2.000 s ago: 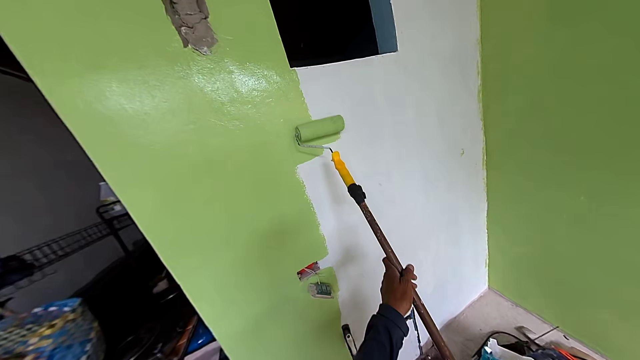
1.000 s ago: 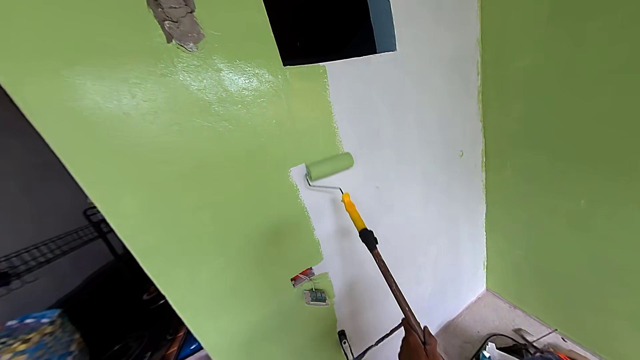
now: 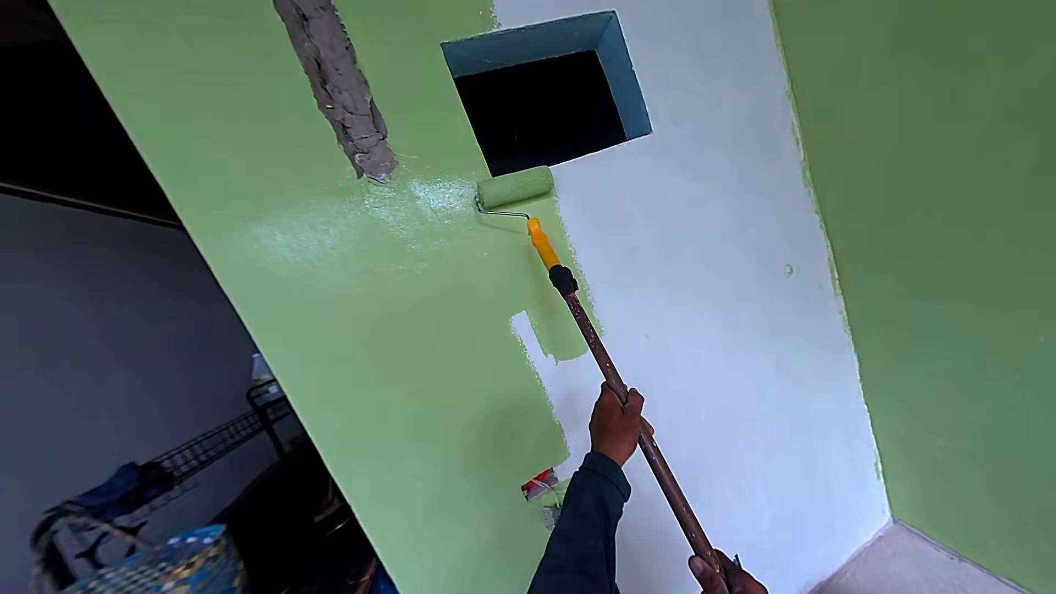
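My left hand, in a dark sleeve, is closed around the middle of a brown pole. Lower down, my right hand grips the same pole at the bottom edge of the view. A yellow roller handle is joined to the pole's top by a black wrapping. Its green-coated paint roller lies against the wall just under a square opening. Light green paint covers the wall's left part, and white shows on the right.
A rough grey strip of bare mortar runs down the upper left wall. A small red-and-white patch sits beside my left forearm. Beyond the wall's left edge are a metal rack and a woven bag. A darker green wall stands at right.
The roller has moved up the wall to the opening's lower edge. Fresh green now covers more of the white strip below the opening. The view has tilted upward.
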